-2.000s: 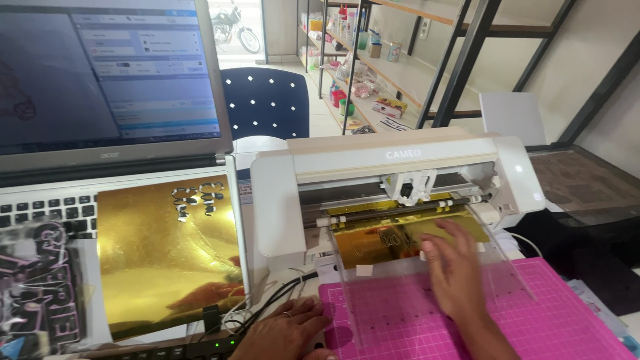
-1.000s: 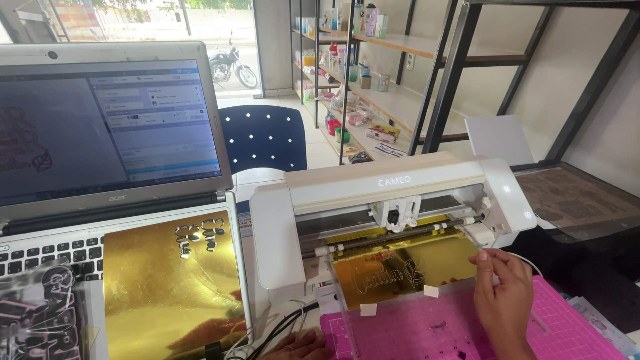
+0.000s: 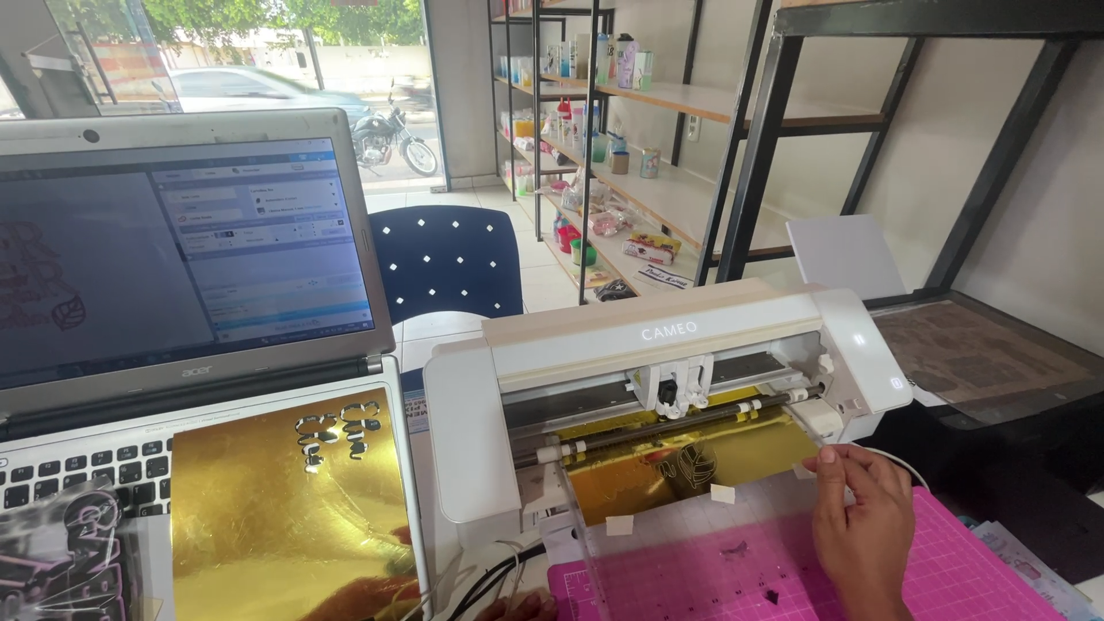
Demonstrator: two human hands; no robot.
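Note:
A white Cameo cutting machine (image 3: 664, 345) stands in the middle, its blade carriage (image 3: 674, 385) above a black roller. Under the roller lies gold mirror-finish sheet (image 3: 742, 453) with cut outlines, held by small white tape pieces (image 3: 723, 494) to a clear carrier mat (image 3: 690, 561). My right hand (image 3: 867, 517) is at the sheet's front right corner, thumb and fingertips close together near a tape piece; whether they grip anything is unclear. My left hand (image 3: 522, 606) shows only partly at the bottom edge, near cables. A second gold sheet (image 3: 285, 500) with cut-out lettering lies on the laptop keyboard.
An open Acer laptop (image 3: 185, 259) stands at left, with clear-wrapped dark cutouts (image 3: 73, 552) on its keyboard corner. A pink gridded cutting mat (image 3: 975, 569) lies under the carrier mat. Behind are a blue chair (image 3: 448, 259) and shelves (image 3: 673, 99). Cables (image 3: 496, 578) run beside the machine.
My right hand has moved right, off the middle of the gold sheet to its front right corner. My left hand now shows less, at the bottom edge. The view has tilted up.

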